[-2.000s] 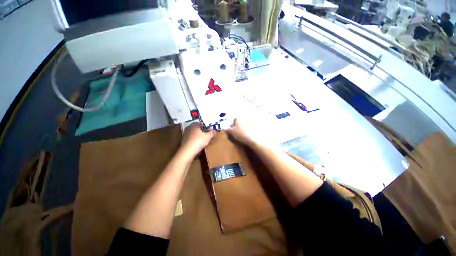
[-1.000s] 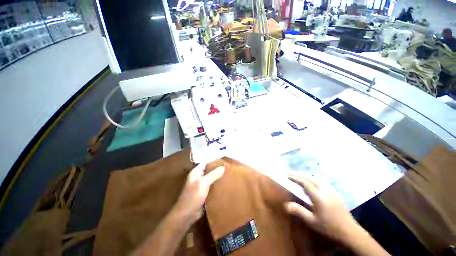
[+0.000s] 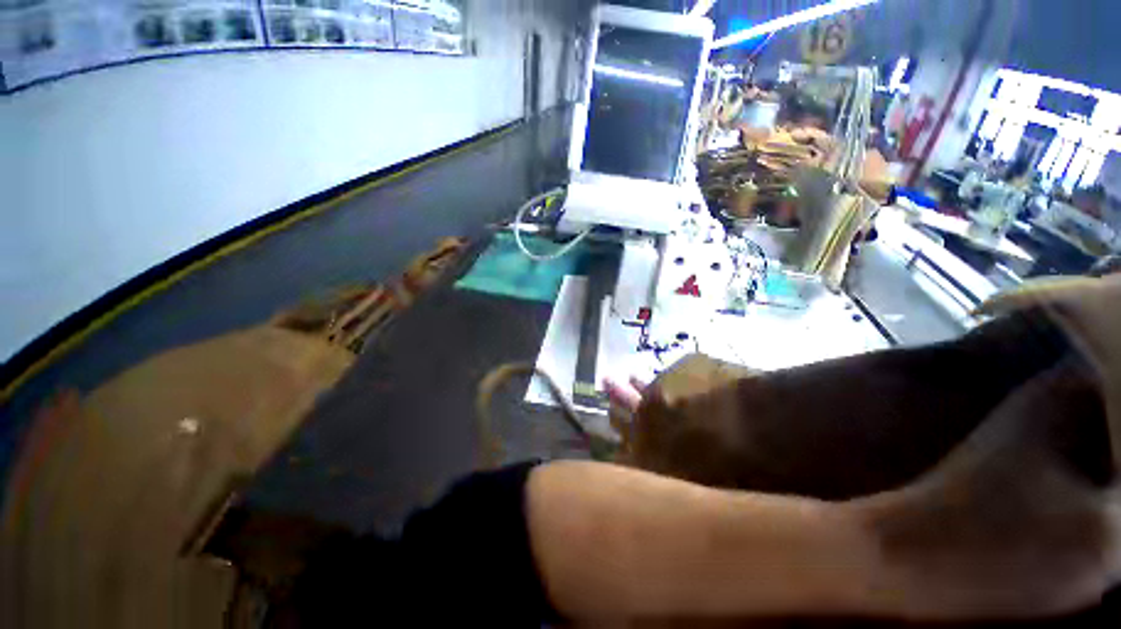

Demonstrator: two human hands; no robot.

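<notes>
The brown fabric panel (image 3: 848,412) is lifted and blurred, spanning from the centre to the right edge, in front of the machine. My left forearm (image 3: 688,541), in a black sleeve, crosses the bottom to the right; its hand cannot be made out among the cloth at the right edge. A few fingertips, seemingly of my right hand (image 3: 625,394), show at the panel's left end, against the cloth; the rest of that hand is hidden. The white sewing machine head (image 3: 688,264) with the red mark stands behind the panel. A brown strap (image 3: 498,399) loops at the panel's left.
A brown heap of pieces (image 3: 160,442) with straps lies at left on the dark side surface (image 3: 412,406). A green mat (image 3: 523,270) lies left of the machine, below the control panel (image 3: 639,117). Thread cones and brown bundles (image 3: 768,172) stand behind. A wall and walkway run at left.
The view has swung left and up. The panel, flat under my hands before, is now raised and swung across the view. My left forearm has moved across to the right. The woven label is out of sight.
</notes>
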